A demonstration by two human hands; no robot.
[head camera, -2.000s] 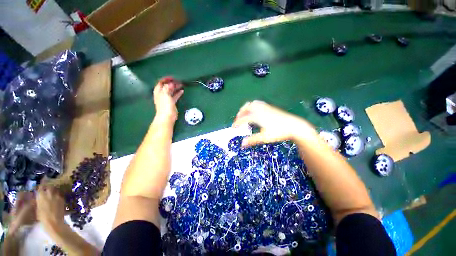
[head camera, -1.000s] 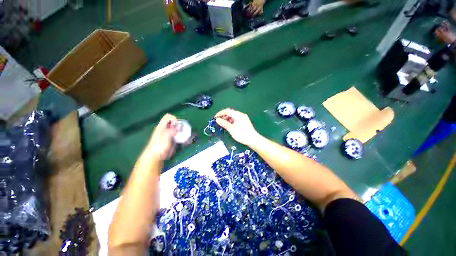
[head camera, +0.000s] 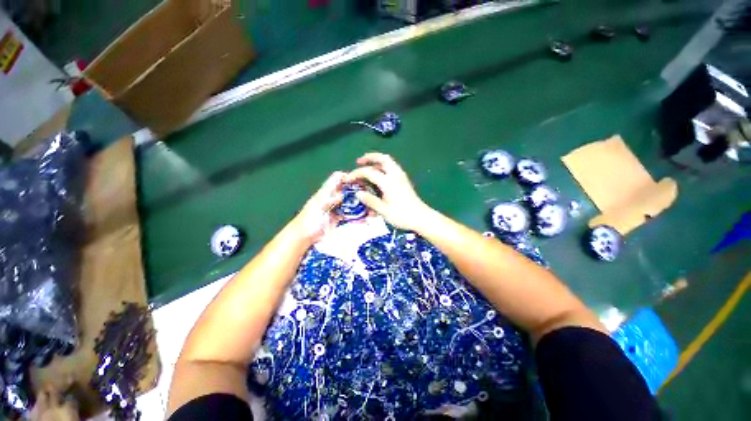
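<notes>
My left hand [head camera: 322, 209] and my right hand [head camera: 390, 191] meet above the near edge of the green belt. Between them they hold a round housing with a blue circuit board [head camera: 352, 202] at its face. The fingers hide much of its rim. A large heap of wired blue circuit boards [head camera: 387, 329] lies just below my hands on a white sheet [head camera: 188, 316]. Thin pale wires with small pale discs run over the heap. One white round housing [head camera: 226, 240] lies on the belt to the left. Several more housings [head camera: 509, 218] lie in a loose cluster to the right.
Partly assembled units [head camera: 387, 123] are spaced along the green belt [head camera: 288, 148]. A notched cardboard piece [head camera: 618, 182] lies right of the housings. An open carton [head camera: 177, 74] stands upper left. Dark plastic bags [head camera: 37, 238] and small dark parts [head camera: 123, 353] lie left. A black and silver fixture [head camera: 704, 115] stands right.
My hands were apart, the left with a white housing and the right with a wired board. Now they are together around one round piece. The camera view has also shifted.
</notes>
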